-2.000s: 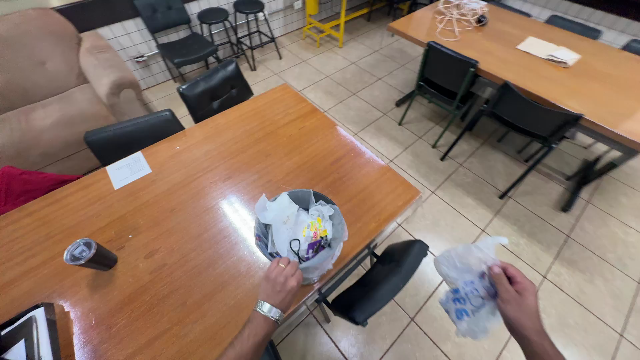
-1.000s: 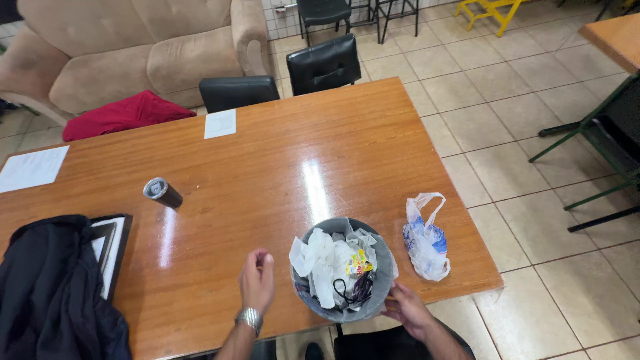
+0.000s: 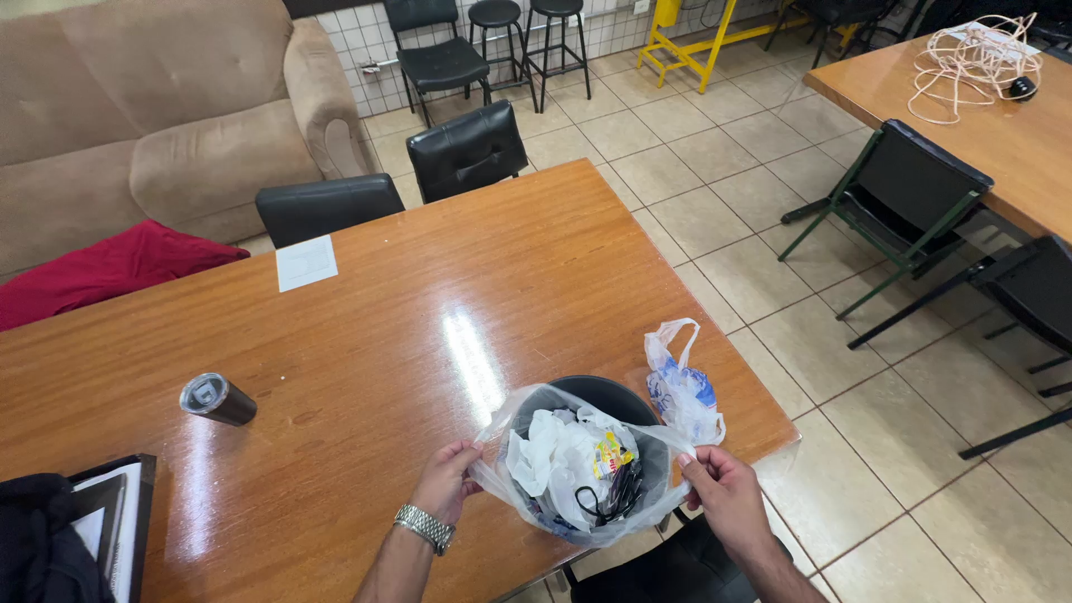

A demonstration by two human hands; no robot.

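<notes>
A dark round waste bin [image 3: 599, 394] stands near the wooden table's front right corner. Its translucent plastic liner [image 3: 536, 523] is pulled up off the rim, with crumpled white plastic, a yellow wrapper and a black cord inside. My left hand [image 3: 450, 479] pinches the liner's left edge and wears a metal-band watch. My right hand [image 3: 722, 490] grips the liner's right edge. Just behind my right hand, a white and blue plastic bag [image 3: 682, 394] lies on the table, its handles upward.
A steel tumbler [image 3: 218, 399], a paper sheet [image 3: 306, 263] and a black tray [image 3: 142, 511] with dark cloth beside it are on the wooden table [image 3: 402, 335]. Black chairs [image 3: 465, 151] stand at its far side; another black chair [image 3: 670, 561] is below the bin.
The liner, around the bin's rim a second ago, is now raised between both hands. The white and blue bag, held in my right hand two seconds ago, lies on the table.
</notes>
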